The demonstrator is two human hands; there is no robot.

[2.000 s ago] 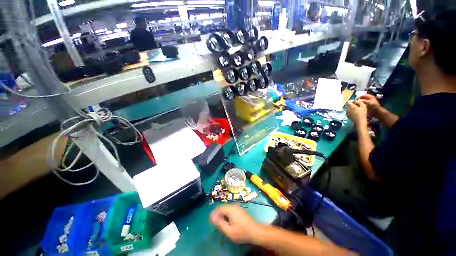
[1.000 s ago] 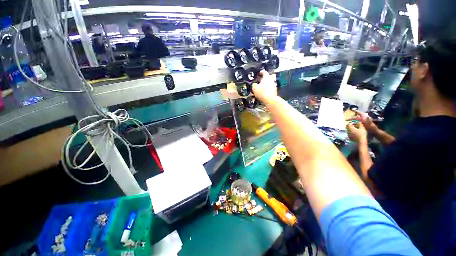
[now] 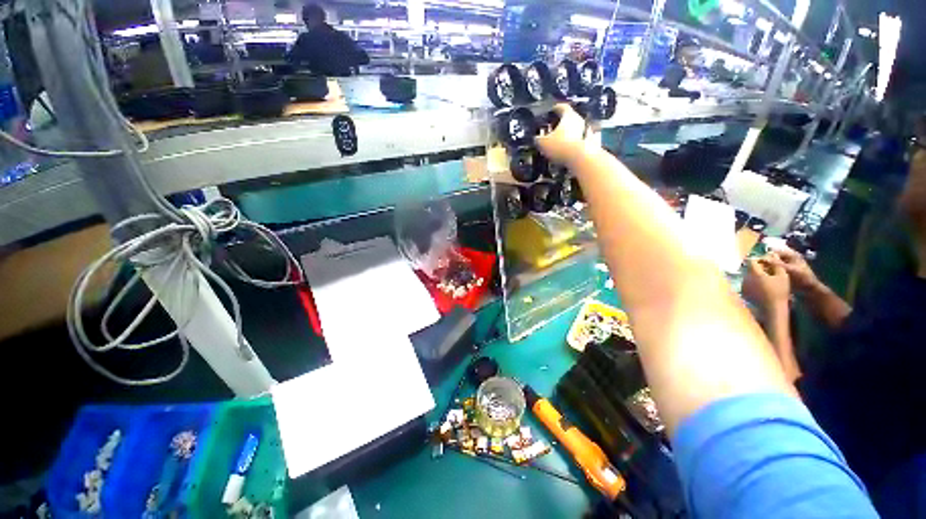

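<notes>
Round black units [image 3: 521,126] with white and silver parts in their faces are stacked at the shelf edge, above the clear divider. My right hand [image 3: 565,134] reaches up to the stack with the arm stretched out. Its fingers are at a unit in the second row, partly hidden, and I cannot tell if they grip it. My left hand is not in view. On the green mat, a clear round jar [image 3: 500,405] stands among small white, gold and silver pieces, beside an orange-yellow tool [image 3: 577,443].
Blue bins [image 3: 132,446] and a green bin [image 3: 244,451] stand at lower left. A white-topped box [image 3: 355,405], red bin [image 3: 469,276], clear divider [image 3: 548,274], yellow tray [image 3: 599,324] and dark station [image 3: 609,390] surround the mat. Another person's hands [image 3: 777,279] are at right.
My right hand moved from above the mat up to the stack and remains there. The view has shifted, and fewer units show around the hand.
</notes>
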